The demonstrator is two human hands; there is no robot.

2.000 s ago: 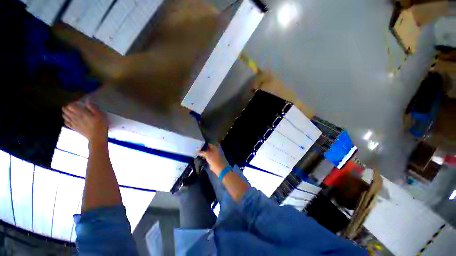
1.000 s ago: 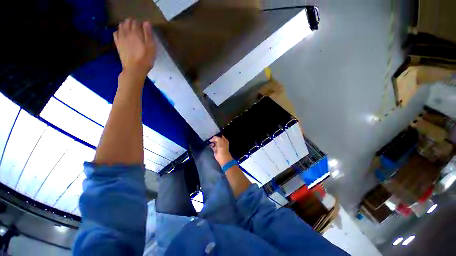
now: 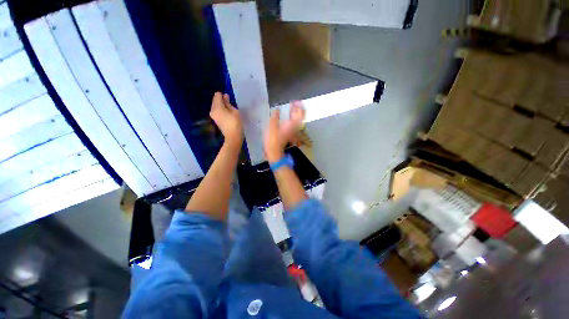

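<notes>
A metal housing (image 3: 240,43) with a long white edge stands in front of me, with deep blue film (image 3: 221,57) along its left side. My left hand (image 3: 227,119) is at the housing's left side, fingers bent and pointing up; whether it touches or pinches anything is unclear. My right hand (image 3: 282,129), blurred, is at the housing's right side with fingers apart and nothing seen in it. A blue wristband (image 3: 281,163) is on my right wrist.
More white-edged housings (image 3: 112,81) stand in rows at the left, one with a blue face. Another housing (image 3: 343,101) lies at the right beside brown cardboard (image 3: 299,53). Stacked brown cartons (image 3: 493,118) are at the far right. Dark housing ends (image 3: 142,230) are near my legs.
The housing has turned to point away from me. My left hand has left its far end and come back near my right hand. My right hand has let go of the near corner.
</notes>
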